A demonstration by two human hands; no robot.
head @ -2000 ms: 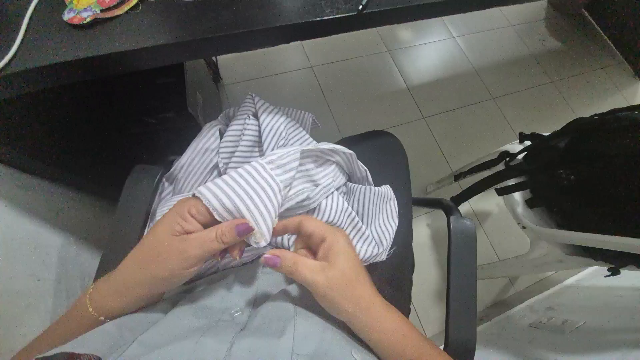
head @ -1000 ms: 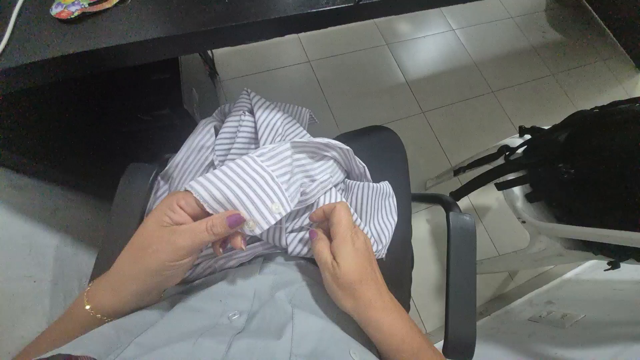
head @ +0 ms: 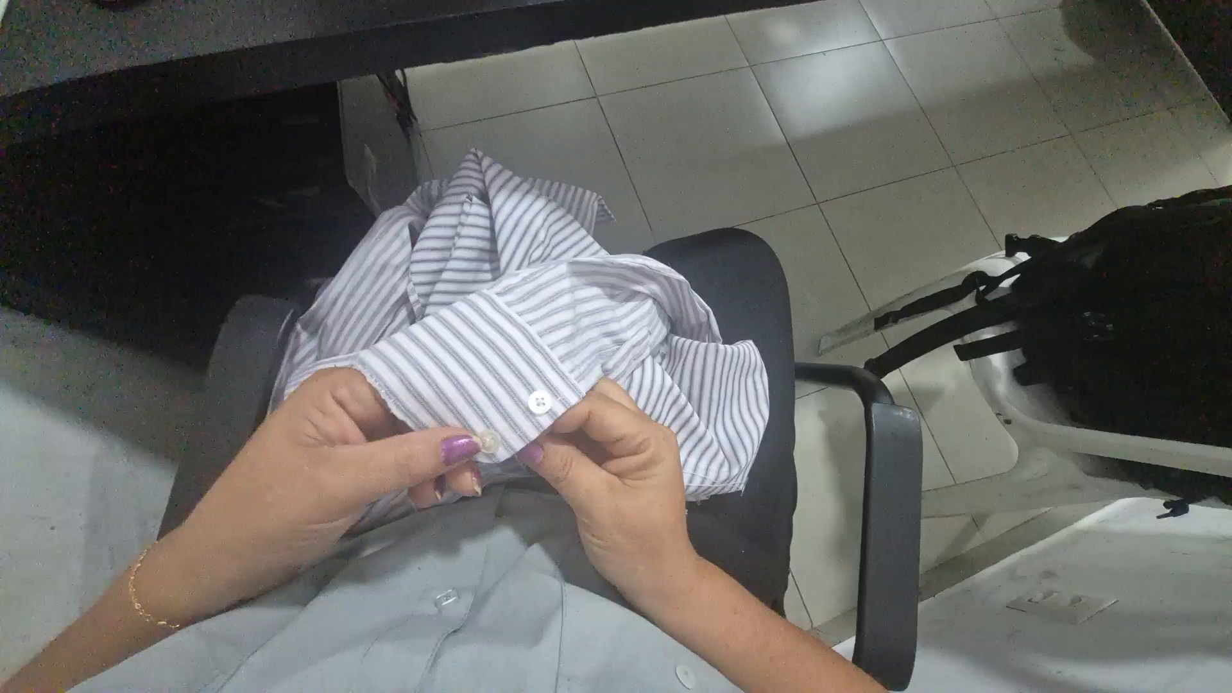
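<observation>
A white and grey striped shirt (head: 539,231) lies bunched on a black chair seat in front of my body. Its cuff (head: 462,356) is spread flat between my hands, with two buttons showing near the edge: a white one (head: 539,401) and a paler one (head: 489,442) beside my left thumb. My left hand (head: 337,472) pinches the cuff's lower left edge, its fingers partly beneath the cloth. My right hand (head: 616,472) grips the cuff's lower right corner between thumb and forefinger.
A dark desk (head: 241,48) crosses the top left. The chair's black armrest (head: 890,539) stands at my right. Farther right, a black backpack (head: 1136,318) rests on a white plastic chair (head: 1001,433). Light floor tiles (head: 703,144) lie beyond the seat.
My right hand has moved from the cloth beside the cuff to the cuff's corner. The cuff, folded over two seconds ago, now lies flatter with both buttons showing.
</observation>
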